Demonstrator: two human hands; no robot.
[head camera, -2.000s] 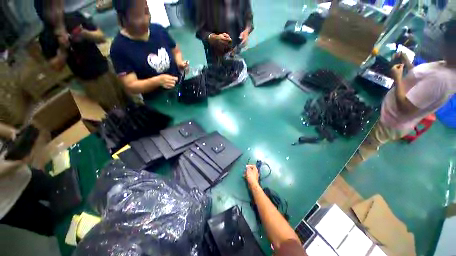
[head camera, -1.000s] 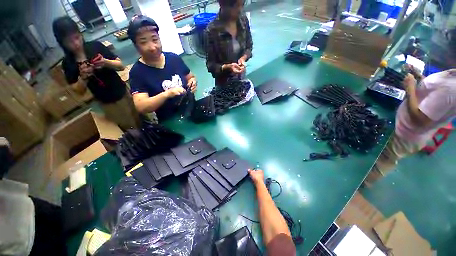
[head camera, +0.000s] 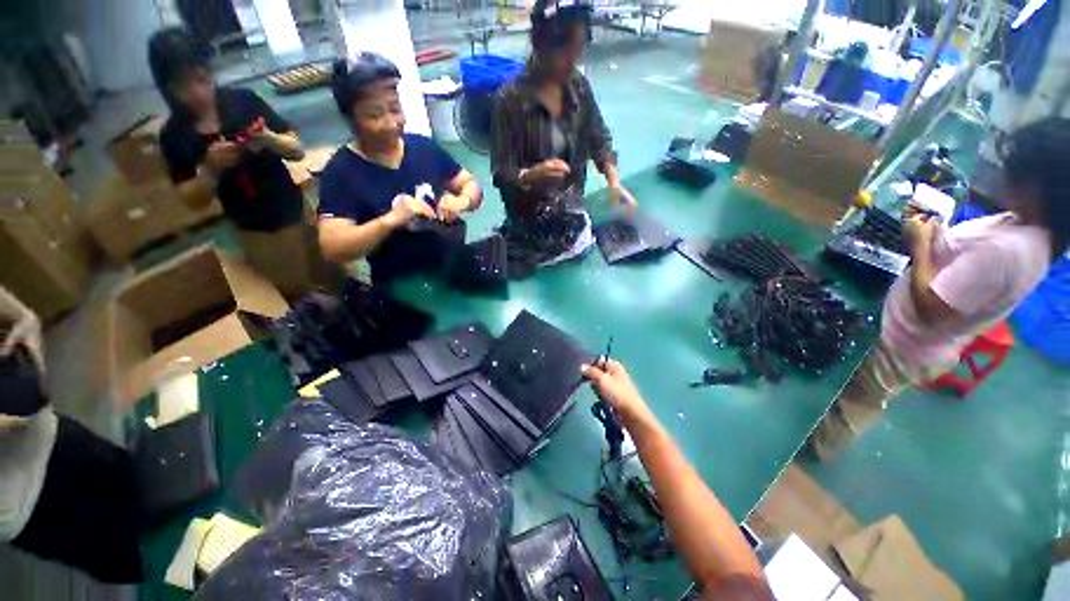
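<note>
My right hand (head camera: 613, 385) reaches in from the lower right. Its fingers pinch the right corner of a flat black panel (head camera: 534, 366), which looks tilted up over the fanned panels. A thin black lead stands up at the fingertips, and a black cable (head camera: 611, 432) hangs below the hand. The fanned stack of black panels (head camera: 481, 425) lies to the left of the hand. Another panel with a raised centre fitting (head camera: 449, 351) lies beside it. My left hand is not in view.
A crinkled clear bag (head camera: 376, 505) fills the lower left. A shiny black panel (head camera: 554, 566) and a cable tangle (head camera: 634, 517) lie near the bottom. A large cable heap (head camera: 786, 323) is at right. Several co-workers stand round the green bench (head camera: 692, 440). An open carton (head camera: 176, 317) is at left.
The panel at my right hand has turned and risen, and its centre fitting no longer shows. A cable now hangs below my hand. A co-worker's hand has moved toward the far panels.
</note>
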